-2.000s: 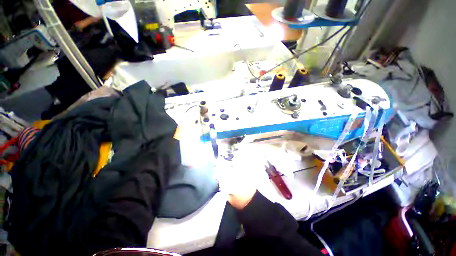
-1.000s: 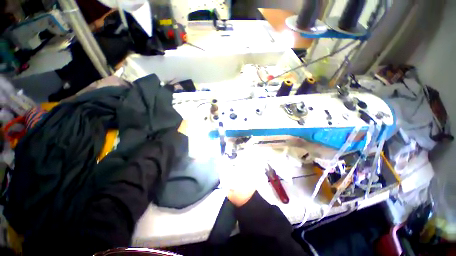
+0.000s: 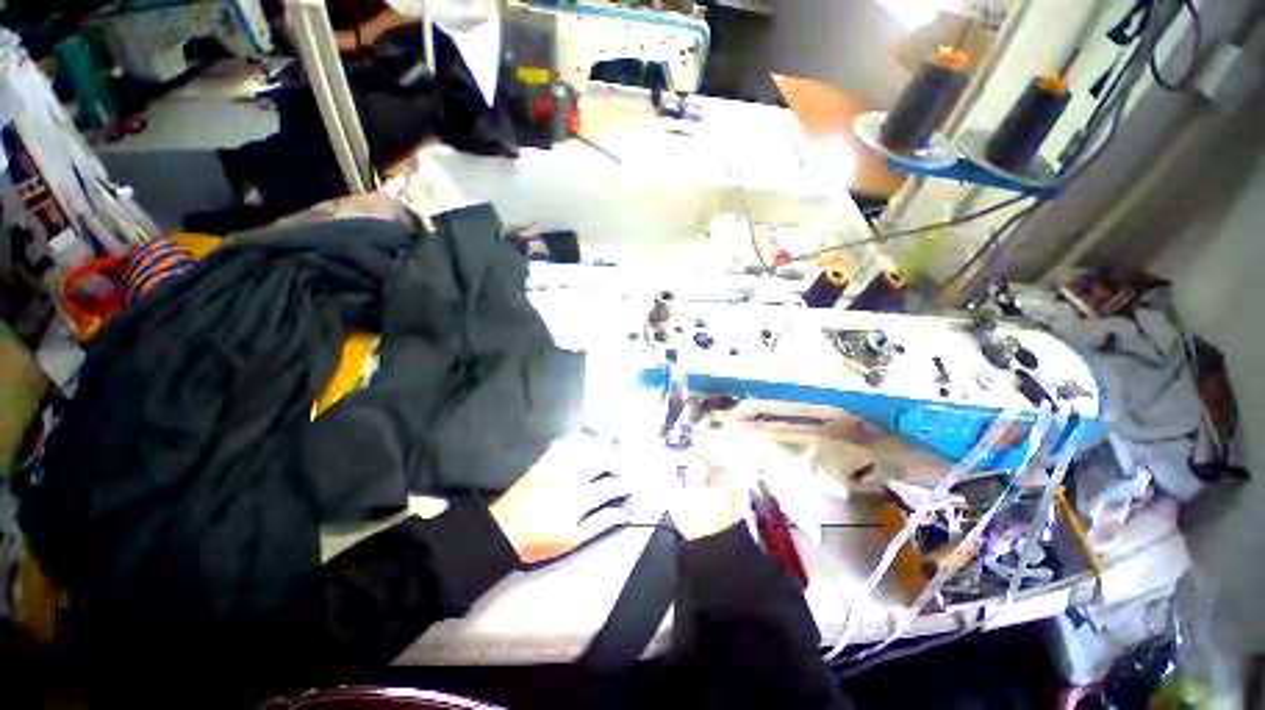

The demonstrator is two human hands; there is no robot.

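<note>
A dark grey garment (image 3: 472,347) lies heaped left of the white and blue sewing machine (image 3: 791,347). My left hand (image 3: 566,499) lies palm down at the garment's lower right edge, left of the needle area, fingers apart and nothing seen in it. My right hand (image 3: 705,502) is just below the needle (image 3: 677,433), its fingers washed out by glare, so any hold is hidden. A dark strip (image 3: 641,590) runs from beside my right wrist down over the table's front edge. Red-handled snips (image 3: 780,538) lie right of my right hand.
A parts tray (image 3: 1078,530) stands at the table's right end, with pale tapes (image 3: 957,479) hanging over it. Thread cones (image 3: 925,100) stand above the machine. A second machine (image 3: 631,39) is behind. Orange-handled scissors (image 3: 92,294) and a striped item (image 3: 157,266) are at left.
My left hand, not visible before, now shows beside the needle area. The garment's rounded grey part near the needle is no longer there. The view has shifted, moving the scene rightward.
</note>
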